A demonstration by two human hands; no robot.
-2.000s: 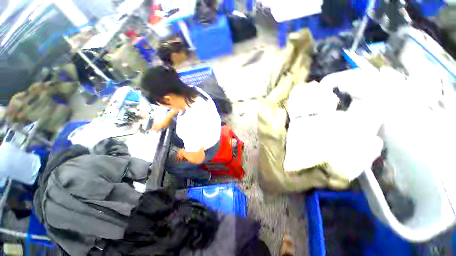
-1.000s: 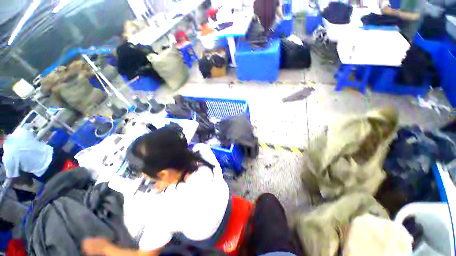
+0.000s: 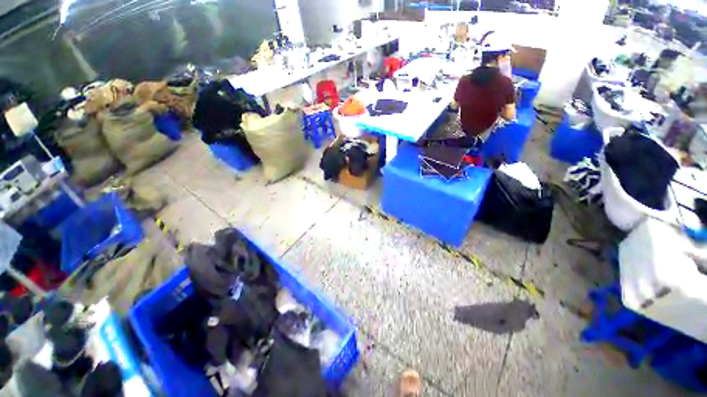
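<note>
Neither of my hands shows clearly in view. A small skin-toned shape (image 3: 411, 383) is cut off by the bottom edge; I cannot tell whether it is a hand or a foot. Nearest in front of me, at the lower left, is a blue plastic crate (image 3: 310, 285) on the floor. Dark grey garment pieces (image 3: 232, 310) are heaped in it and hang over its rim, with some pale scraps among them. A dark flat piece of cloth (image 3: 496, 315) lies on the speckled floor to the right.
Woven sacks (image 3: 275, 143) stand at the back left. A large blue box (image 3: 434, 198) and a black bag (image 3: 519, 203) stand ahead, near a seated person in dark red. White tubs (image 3: 620, 190) and a white table (image 3: 659, 271) are at the right. Dark cones are at lower left.
The view has moved forward past the seated person in white, who is out of view. The blue crate is now close at lower left; the khaki cloth at right has left view.
</note>
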